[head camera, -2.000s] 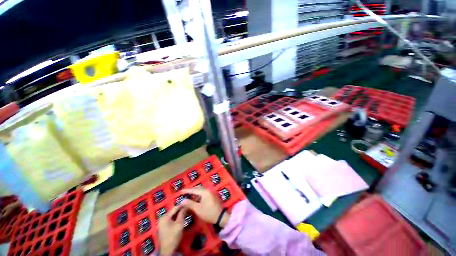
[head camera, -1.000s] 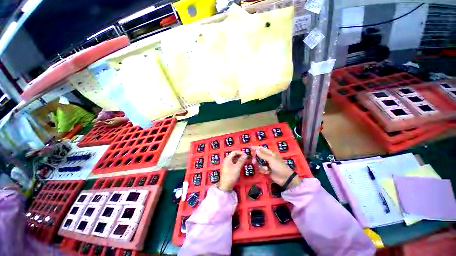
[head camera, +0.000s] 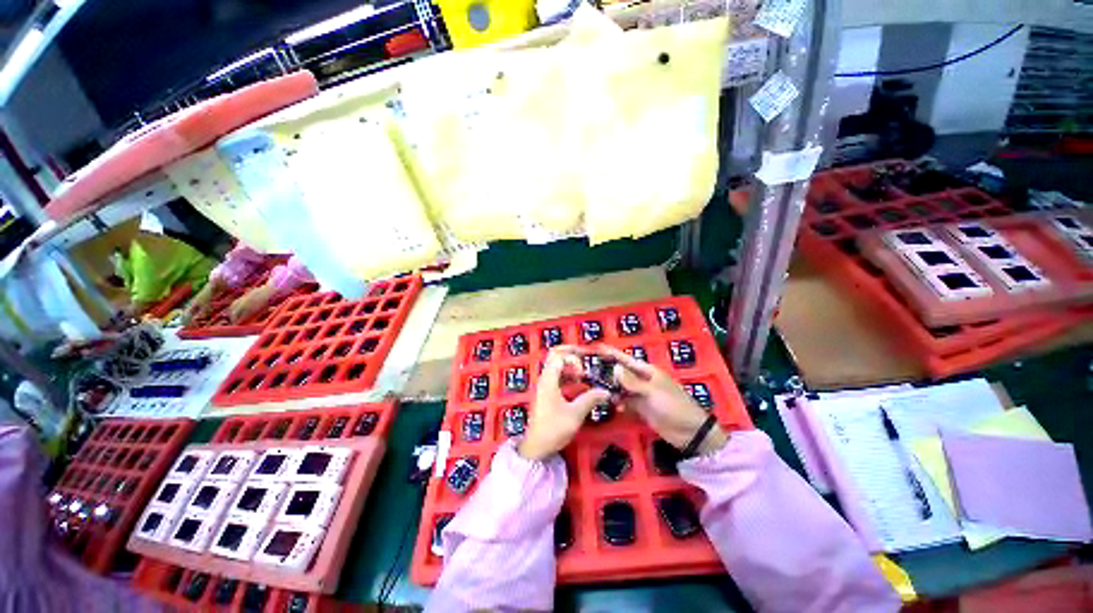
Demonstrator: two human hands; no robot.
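Note:
The red compartment tray (head camera: pixel 584 462) lies in front of me on the green bench mat. Its pockets hold small black rounded-square units, with pale markings on those at the back and plain dark faces on those near the front. My left hand (head camera: pixel 554 410) and my right hand (head camera: pixel 653 398) meet above the middle of the tray. Their fingers hold a small dark watch unit (head camera: pixel 603 376) between them. The fingers partly cover it. A thin black wristband (head camera: pixel 698 436) is on my right wrist.
Left are a red tray (head camera: pixel 321 349) and a pink tray with white-framed units (head camera: pixel 246 505). A metal post (head camera: pixel 777 216) stands right, with stacked trays (head camera: pixel 947 326) behind it. Record sheets (head camera: pixel 875 461) with a pen (head camera: pixel 905 461) lie right. Yellow sheets (head camera: pixel 539 144) hang above. Another person's hands (head camera: pixel 246 293) work far left.
The view has swung left and down since the oldest frame, then nearly settled. My hands have come together around the unit. Another person's hands and sleeves now show more at the far left.

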